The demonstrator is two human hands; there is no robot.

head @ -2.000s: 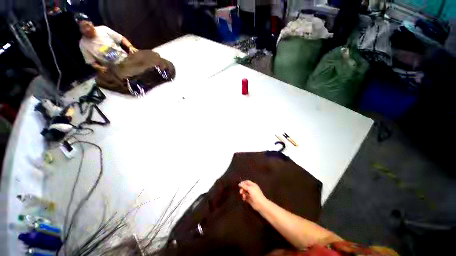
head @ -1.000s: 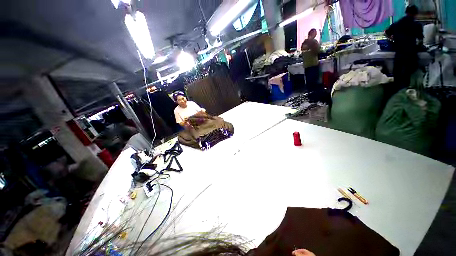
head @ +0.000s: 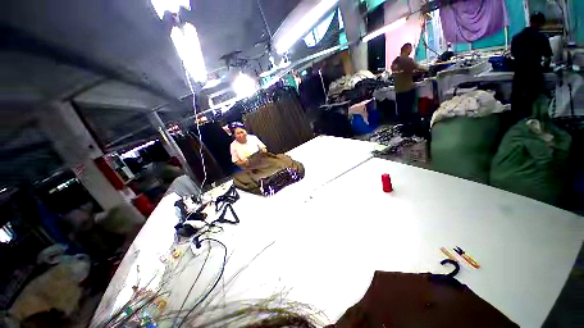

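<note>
A dark brown garment [head: 422, 300] lies spread on the white table at the bottom right, cut off by the lower edge. The dark hook of its hanger [head: 451, 268] sticks out of the neckline. Thread snips with orange-yellow handles [head: 467, 257] lie just beyond the hook, beside a thin orange-yellow stick [head: 447, 254]. Neither of my hands is in view.
A red thread cone [head: 386, 183] stands on the white table [head: 307, 224]. Black cords and tools [head: 192, 218] lie at the left edge. A person [head: 246, 146] sits at the far end behind bundled brown garments [head: 269, 173]. Green sacks [head: 464, 144] stand beyond the right side.
The view has tilted up from the garment to the room. My hand, earlier on the garment and then just its fingertips at the bottom edge, is out of the picture now.
</note>
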